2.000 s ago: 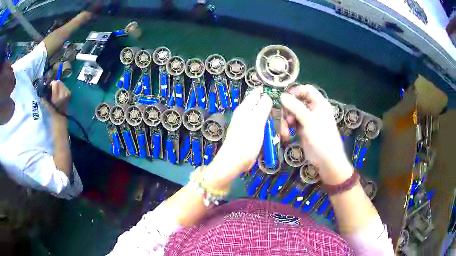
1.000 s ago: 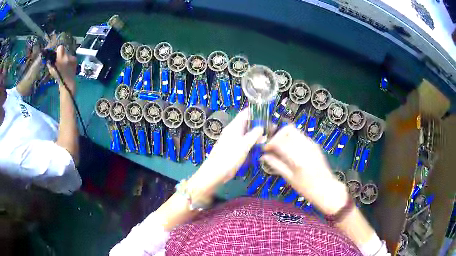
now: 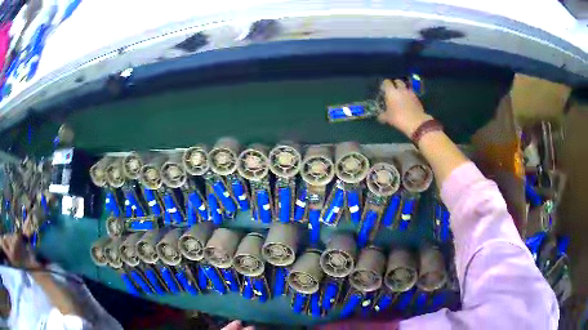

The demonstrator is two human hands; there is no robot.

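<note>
My right hand [image 3: 401, 108] is stretched out beyond the rows, its fingers closed around one end of a fan unit [image 3: 348, 111]. The unit lies sideways, its blue battery pointing left; its round head is not seen, and the hand hides that end. Another blue battery [image 3: 416, 82] shows just past my fingers, the rest of its unit unclear. My left hand [image 3: 237, 325] shows only as fingertips at the bottom edge; whether it holds anything is hidden.
Fan units stand in a back row [image 3: 285, 161] and a front row [image 3: 279, 252] on the green bench mat [image 3: 225, 116]. A carton [image 3: 538, 97] of jumbled units is at right. A raised white shelf [image 3: 258, 32] runs behind. A coworker's arm [image 3: 48, 283] is at lower left.
My hands have parted: the right has moved away to the far side of the mat, the left down to the bottom edge. The view has shifted, showing more of the shelf.
</note>
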